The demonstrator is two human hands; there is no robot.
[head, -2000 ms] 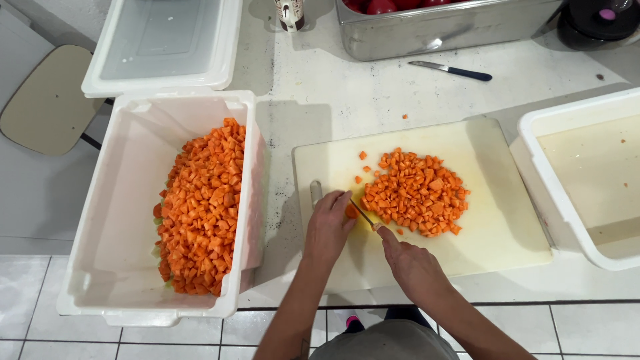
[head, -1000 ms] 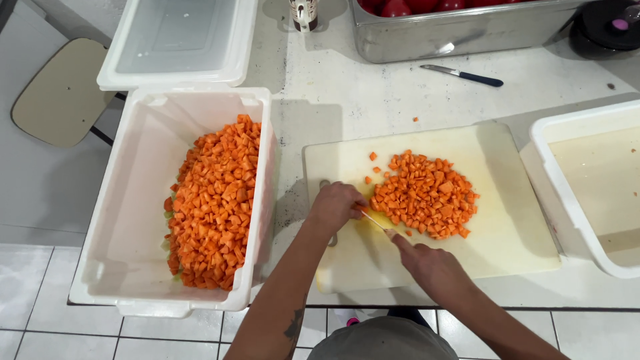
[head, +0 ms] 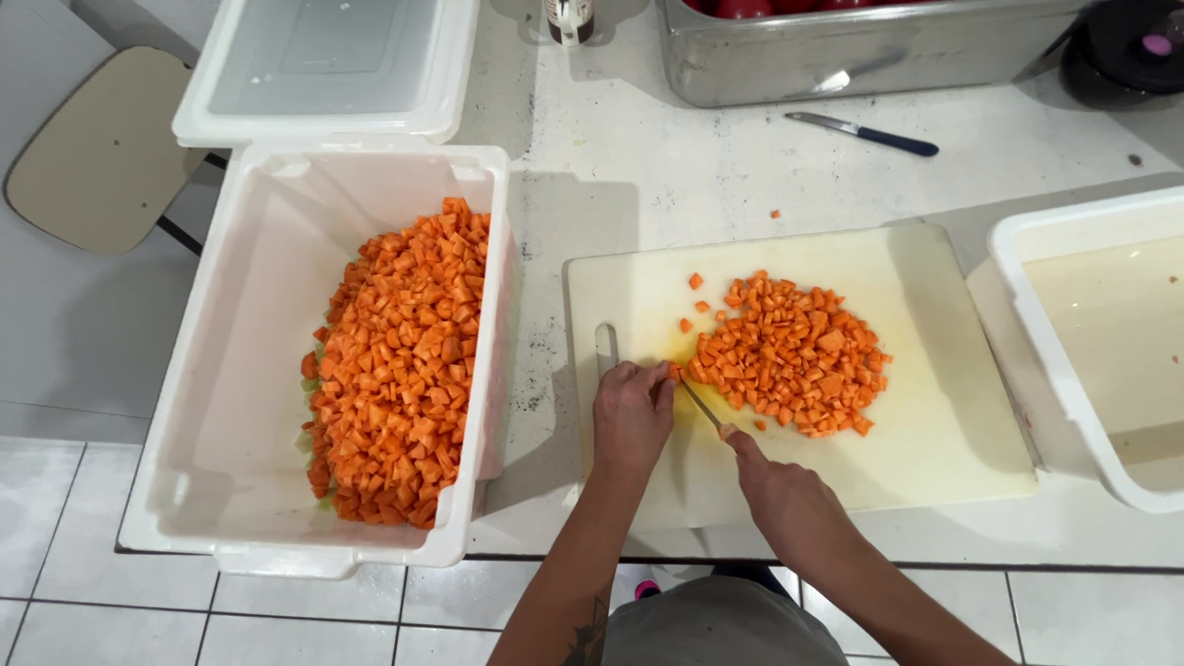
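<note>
On a white plastic cutting board (head: 934, 370) lies a heap of diced carrot (head: 786, 356). My left hand (head: 635, 416) pinches a small carrot piece (head: 674, 370) at the heap's left edge, near the board's handle slot. My right hand (head: 786, 490) is closed around the handle of a knife (head: 701, 404), whose blade points up and left to that piece. Few loose carrot dice lie above my left hand. A deep white plastic bin (head: 240, 351) stands left of the board, holding a large pile of diced carrot (head: 398, 379) with some pale green pieces under its left side.
Behind the board lies a small knife with a dark blue handle (head: 893, 141). A steel pan (head: 869, 55) with red produce stands at the back, beside a black round object (head: 1124, 55). Another white tub (head: 1078, 370) borders the board's right side. A lidded container (head: 324, 65) sits back left.
Both hands stay at the left edge of the carrot heap with the knife between them. No other clear change shows on the board or in the bin.
</note>
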